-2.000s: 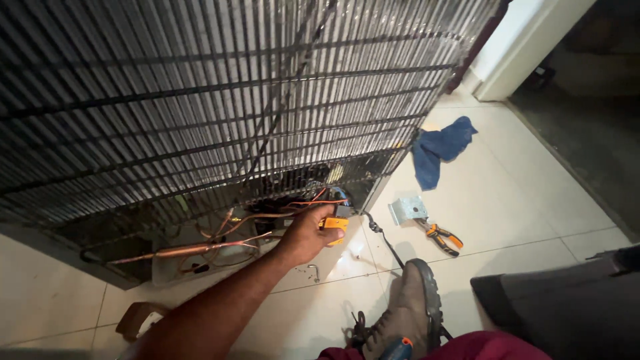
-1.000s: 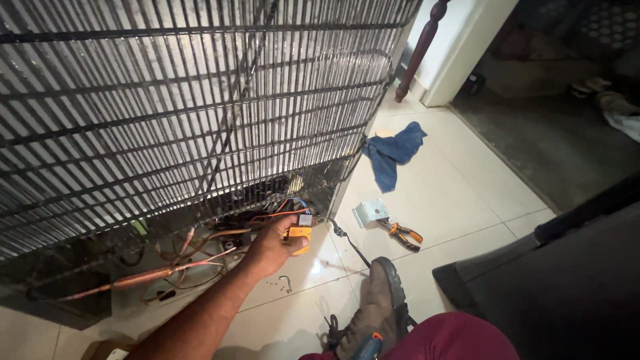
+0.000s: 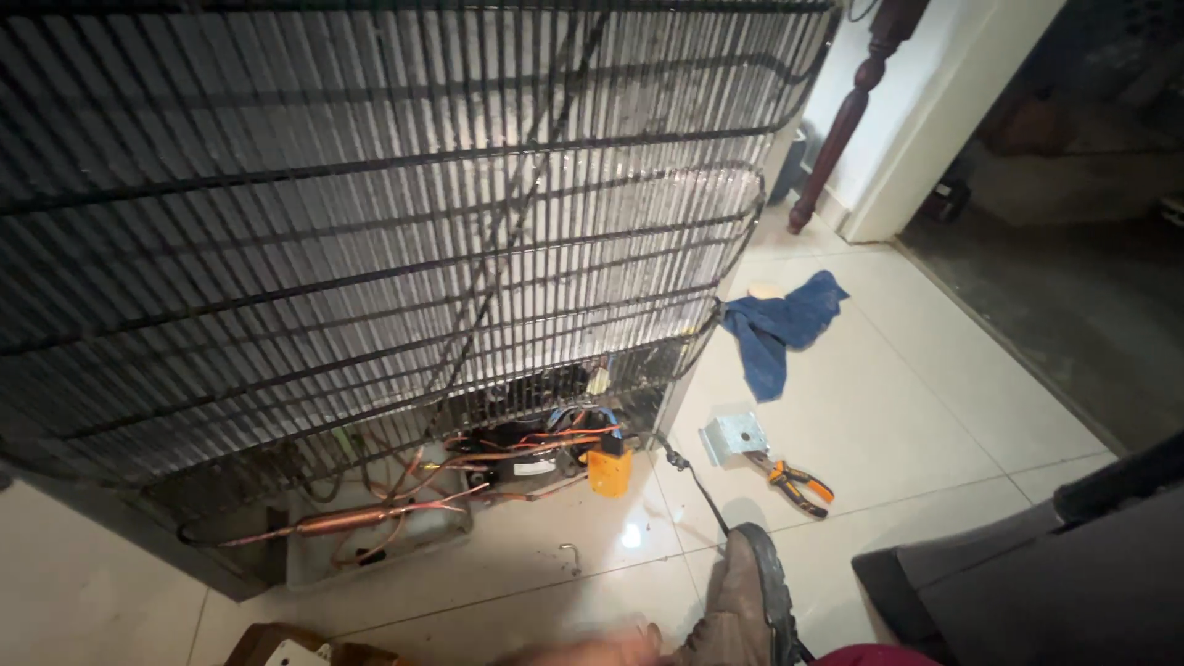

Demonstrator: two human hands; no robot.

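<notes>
My left hand [image 3: 587,650] is a blur at the bottom edge, left of my brown boot [image 3: 735,601]; its fingers cannot be made out. My right hand is out of view. Beyond the left hand, an orange plastic electrical part [image 3: 609,472] with a dark top sits at the ends of wires beside the black compressor [image 3: 532,462]. Copper tubes and a copper filter drier [image 3: 351,520] lie left of it, over a pale tray [image 3: 435,536]. The black wire condenser grille [image 3: 444,222] of a refrigerator rises above. Pliers with orange and black handles [image 3: 800,487] touch a bent metal bracket [image 3: 737,437].
A blue cloth [image 3: 782,328] lies on the tiled floor near the refrigerator's corner. A black cord [image 3: 698,481] runs to my boot. A small bent metal piece [image 3: 571,559] lies in front. Dark furniture [image 3: 1036,573] stands right, a turned wooden leg [image 3: 856,111] behind.
My left hand has let go of the orange part and drawn back to the bottom edge. The orange part stays by the compressor. The view has shifted somewhat.
</notes>
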